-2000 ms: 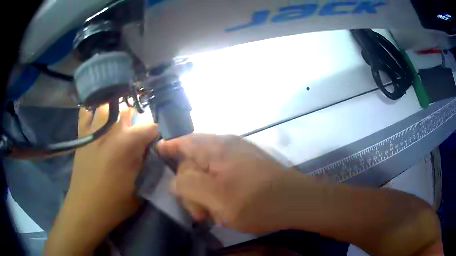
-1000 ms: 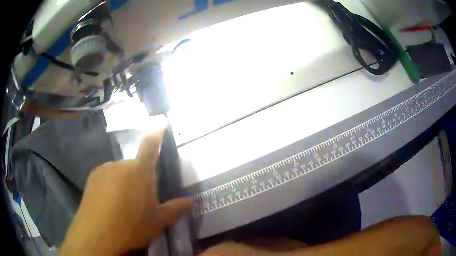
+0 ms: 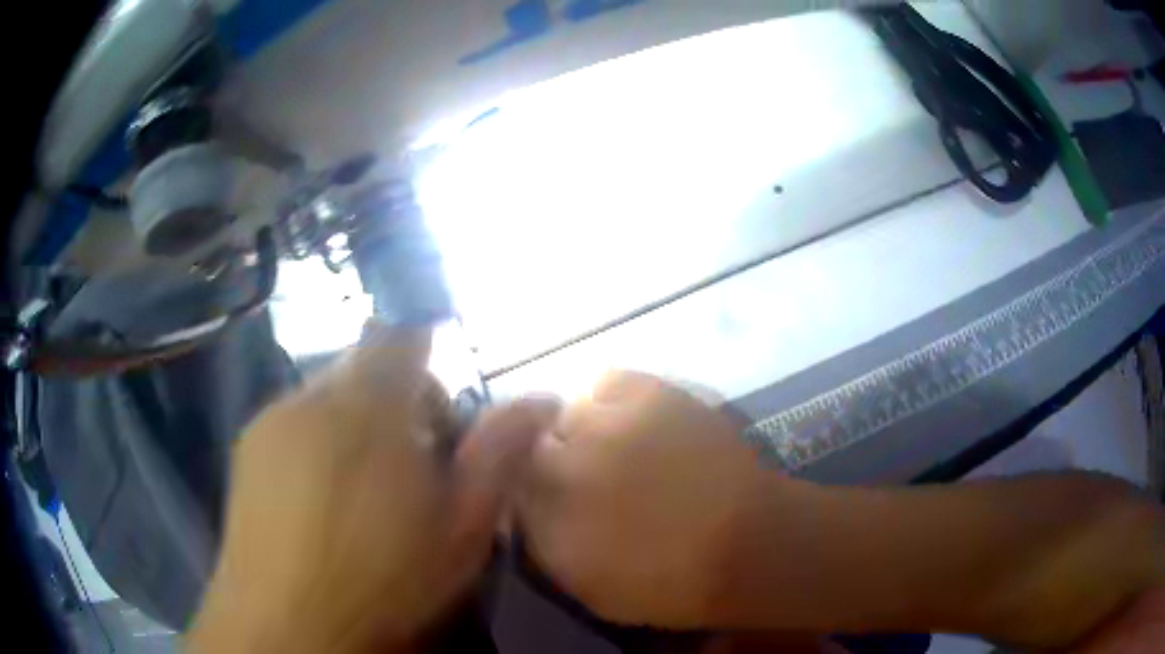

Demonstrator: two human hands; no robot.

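A dark grey garment (image 3: 160, 473) lies left of the needle area and runs under my hands to the table's front edge. Its pale side shows brightly lit by the needle. My left hand (image 3: 351, 492) is blurred and lies on the cloth just in front of the dark cylindrical attachment (image 3: 406, 262). My right hand (image 3: 639, 498) is beside it, fingers bent and pinching the cloth edge close to my left fingers. The needle tip and presser foot cannot be made out in the glare.
The white sewing machine head (image 3: 383, 64) is above, with a pale dial (image 3: 182, 198) and a curved metal bar (image 3: 153, 348). Black scissors handles (image 3: 990, 134) and a green handle (image 3: 1071, 160) lie at the upper right. A ruler strip (image 3: 945, 364) runs along the front edge.
Since one second ago, my right hand has come up from the bottom edge to the cloth beside my left hand. Earlier both hands were at the attachment. The camera view has shifted.
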